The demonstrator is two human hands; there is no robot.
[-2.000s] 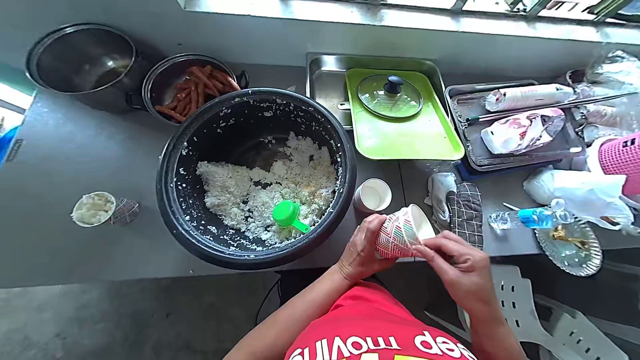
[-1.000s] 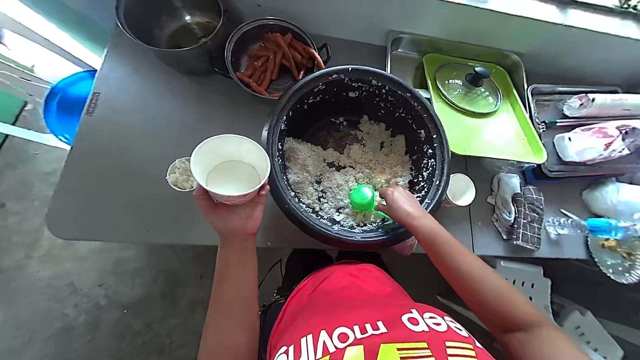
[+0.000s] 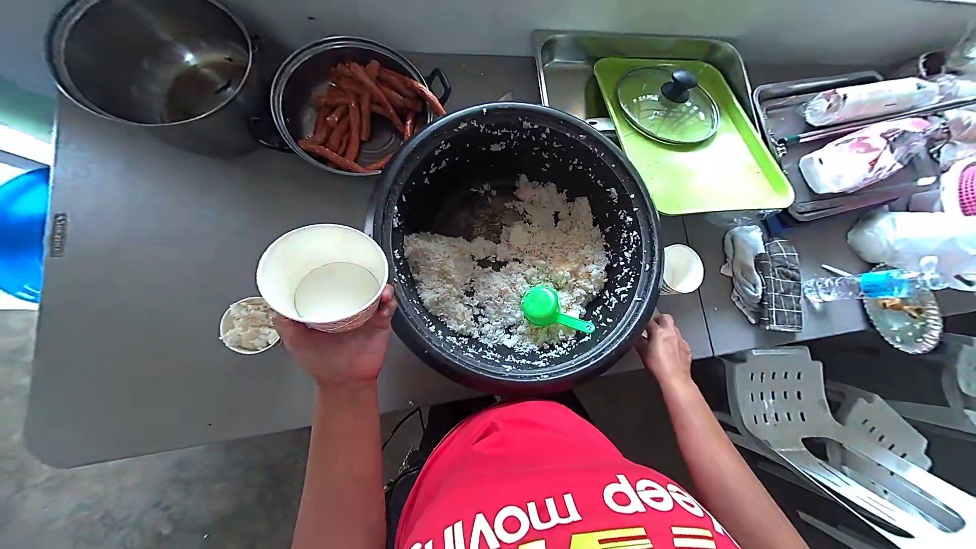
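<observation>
My left hand holds an empty white paper cup with a patterned outside, left of a big black rice pot. White rice lies in the pot, with a green plastic scoop resting on it. My right hand is at the pot's lower right outer side; its fingertips are partly hidden, so whether it grips the pot cannot be told. Another paper cup stands just right of the pot. A small cup of rice stands left of my left hand.
Behind are a large metal pot, a pot of red sausages, and a green tray with a glass lid. On the right are folded cloths, a plastic bottle, wrapped packages and plastic chairs.
My right hand has let go of the green scoop, which lies on the rice, and moved to the pot's right side. My left hand still holds the cup, now beside the pot.
</observation>
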